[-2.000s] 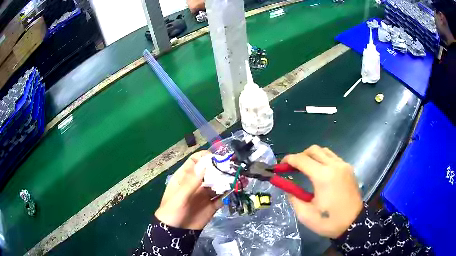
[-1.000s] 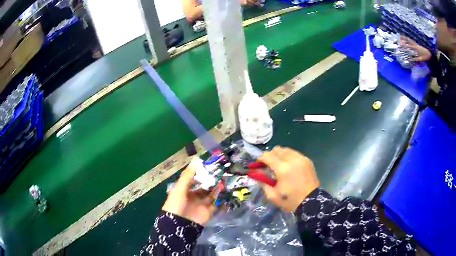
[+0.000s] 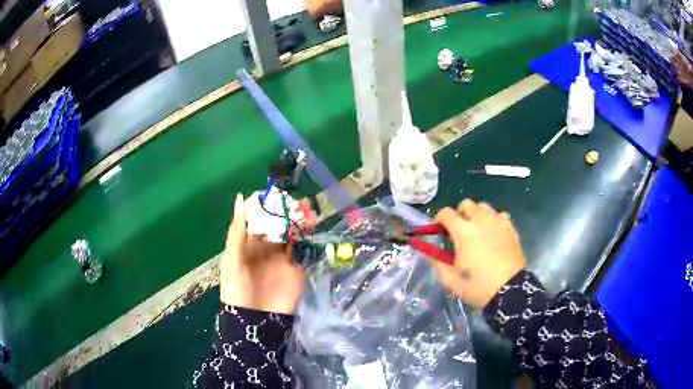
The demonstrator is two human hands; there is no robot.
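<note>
My left hand holds a wired board assembly, with a rounded white plastic part, blue, black and red wires, and a dark lump at its top. A board with a yellow block hangs at its right side. My right hand grips the red handles of the diagonal cutters. Their dark jaws point left over the clear plastic bag and stand apart from the white part. Whether the jaws are open is blurred. The bag lies below and between my hands.
A white glue bottle stands beside the white post. A clear strip slants across the green belt. A white-handled tool, a second bottle and a yellow cap are on the side table. Blue sheets are at right.
My left hand has moved left with the assembly, away from the cutters, and the dark lump now points up. My right hand has shifted slightly right. The person at the right has mostly left view.
</note>
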